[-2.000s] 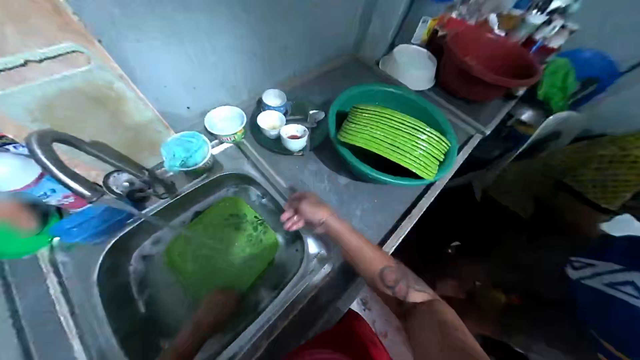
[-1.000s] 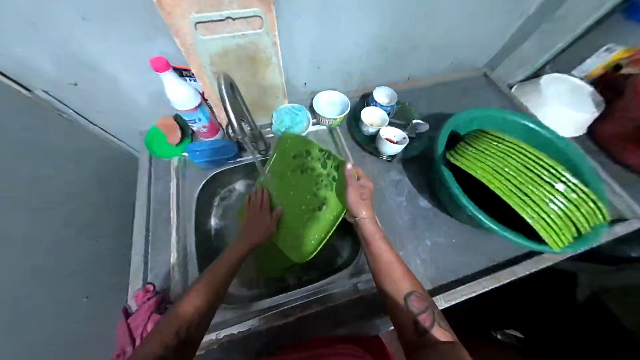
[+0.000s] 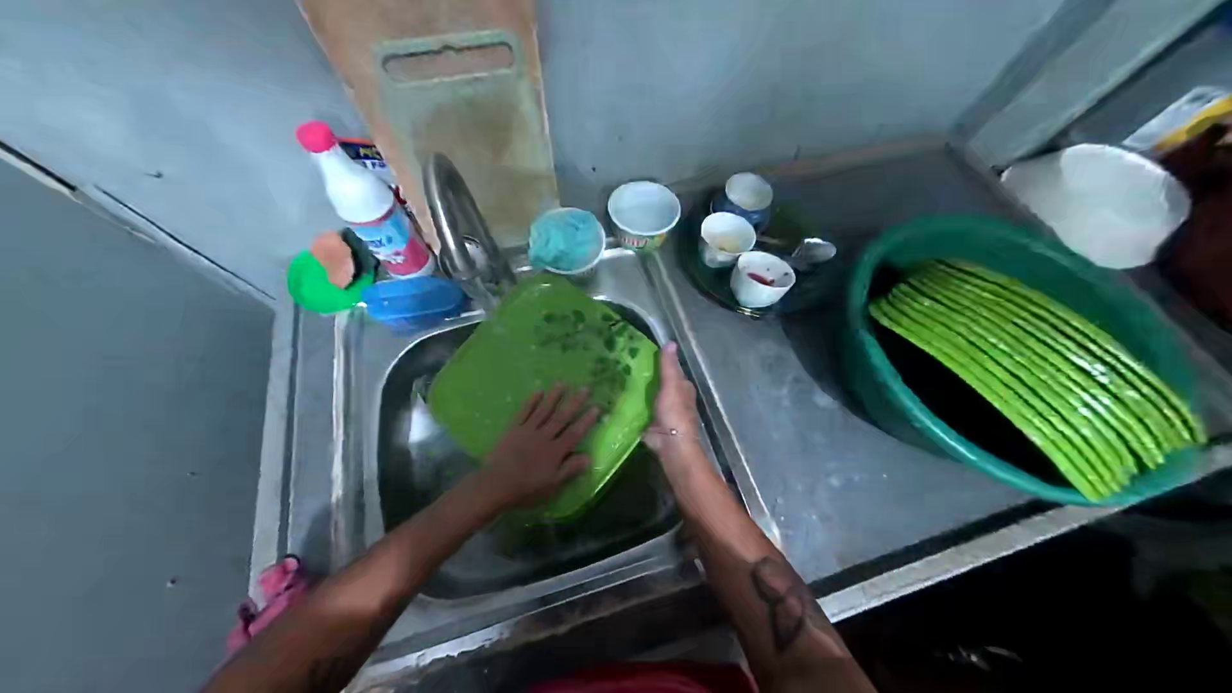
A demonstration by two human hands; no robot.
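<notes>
A green plastic tray [image 3: 500,356] with a dark leaf pattern is tilted over the steel sink [image 3: 414,568], its top edge under the curved faucet [image 3: 448,202]. My right hand [image 3: 674,404] grips its right edge. My left hand [image 3: 546,445] lies on the tray's face with spread fingers, not gripping it. Another green piece shows dimly below in the sink water. Several similar green trays [image 3: 1030,366] stand stacked in a green plastic basin [image 3: 895,404] on the counter at the right.
Behind the sink are a bottle with a pink cap [image 3: 361,197], a blue container [image 3: 414,300], a tub with a teal scrubber [image 3: 568,241], an empty-looking tub [image 3: 644,214] and a cutting board [image 3: 462,125]. Small cups [image 3: 762,279] stand near the basin; a pink cloth [image 3: 274,597] hangs at left.
Two seconds ago a green tray lay low in the sink; one second ago both hands had it raised. Since then my left hand has moved across its face. The view has swung left.
</notes>
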